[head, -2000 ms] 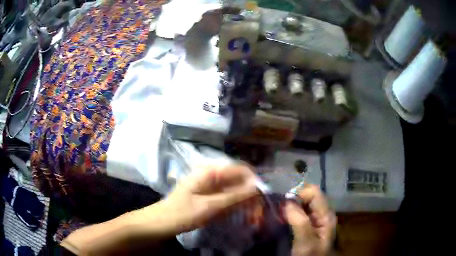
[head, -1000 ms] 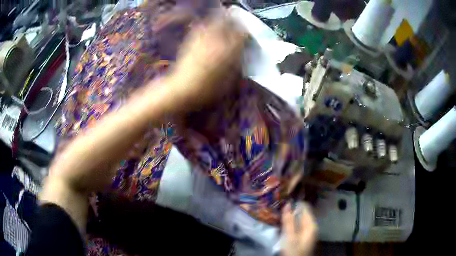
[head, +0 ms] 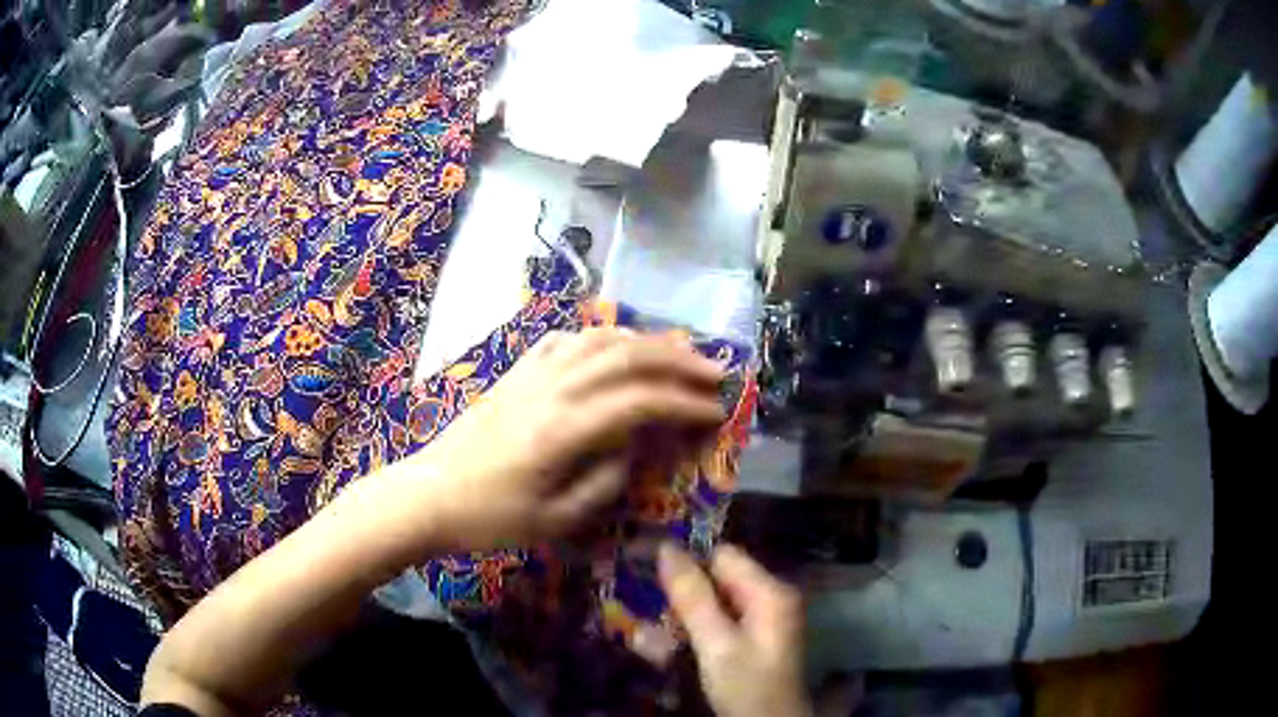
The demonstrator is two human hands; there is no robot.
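Batik print fabric [head: 294, 322], dark purple with orange pattern, covers the left and runs under both hands to the needle area of the overlock machine [head: 855, 210]. My left hand [head: 575, 434] lies over the batik just left of the needle area, its fingers bent towards the machine. My right hand [head: 736, 616] is lower, at the batik's near edge, thumb and finger close together, slightly blurred. The fingertips' hold on the cloth is hard to see. A little pale cloth [head: 409, 594] shows beneath the batik below my left forearm.
An irregular white sheet [head: 603, 84] lies behind the work. Four pale tension knobs [head: 1016, 354] stand on the machine's front. White thread cones [head: 1247, 315] stand at the far right. Navy pieces [head: 119, 644] lie at the lower left.
My left hand has come down from over the pile to beside the needle area. My right hand has moved slightly left. The batik now lies flatter at the machine, which appears further left.
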